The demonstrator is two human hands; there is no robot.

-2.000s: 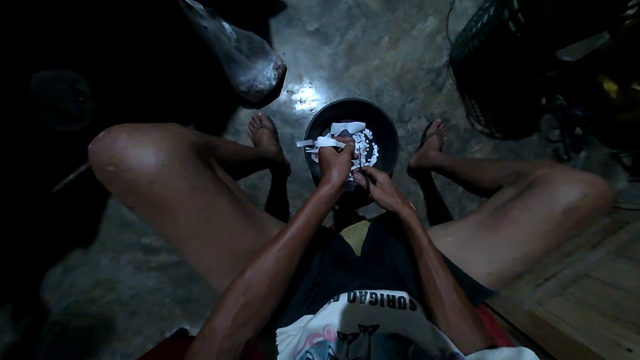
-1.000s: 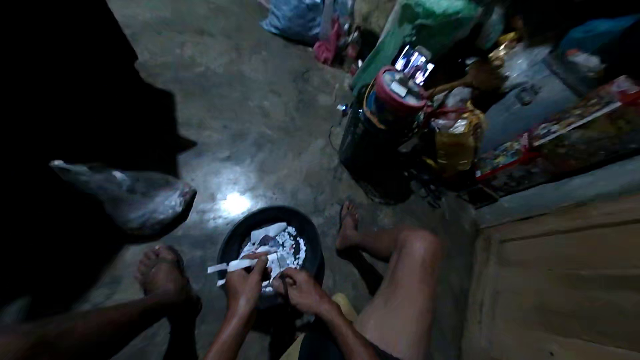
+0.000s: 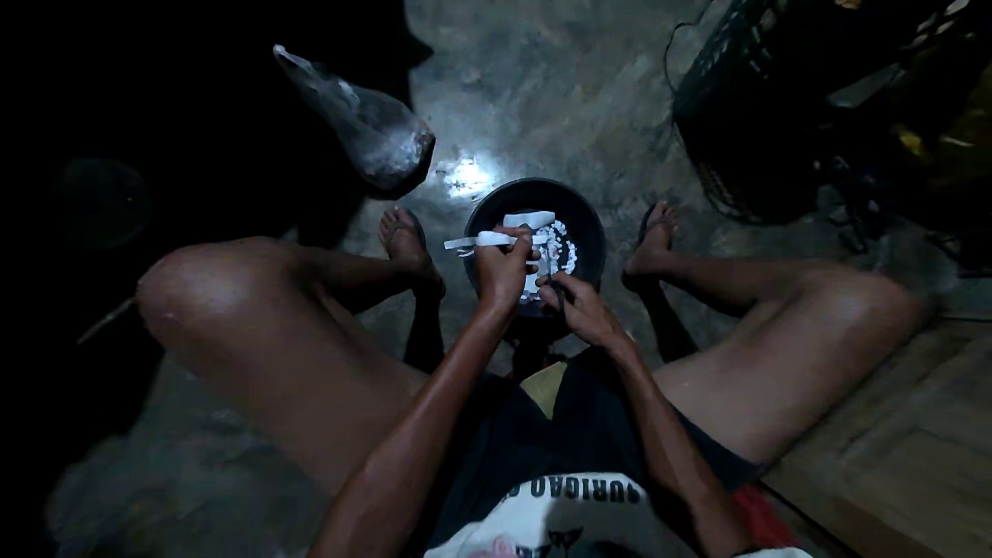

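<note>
My left hand [image 3: 504, 267] is closed on a white strip [image 3: 463, 243], perhaps paper or foam, whose end sticks out to the left over the rim of a dark round basin [image 3: 595, 225]. My right hand [image 3: 577, 304] grips scissors [image 3: 551, 267], dark at the handles, with the blades pointing up toward the strip's right end. Below both hands, the basin holds many small white cut pieces [image 3: 570, 256] and a larger white piece [image 3: 529, 219]. Whether the blades touch the strip is too small to tell.
A clear plastic bag [image 3: 372, 132] with something in it lies on the concrete floor [image 3: 542, 101], up and left of the basin. A dark plastic crate [image 3: 721, 85] stands at the upper right. A wooden panel [image 3: 914, 434] is at the lower right. My feet flank the basin.
The view swung toward the right side of the room and has come back. Both hands stay over the basin with the strip and the scissors.
</note>
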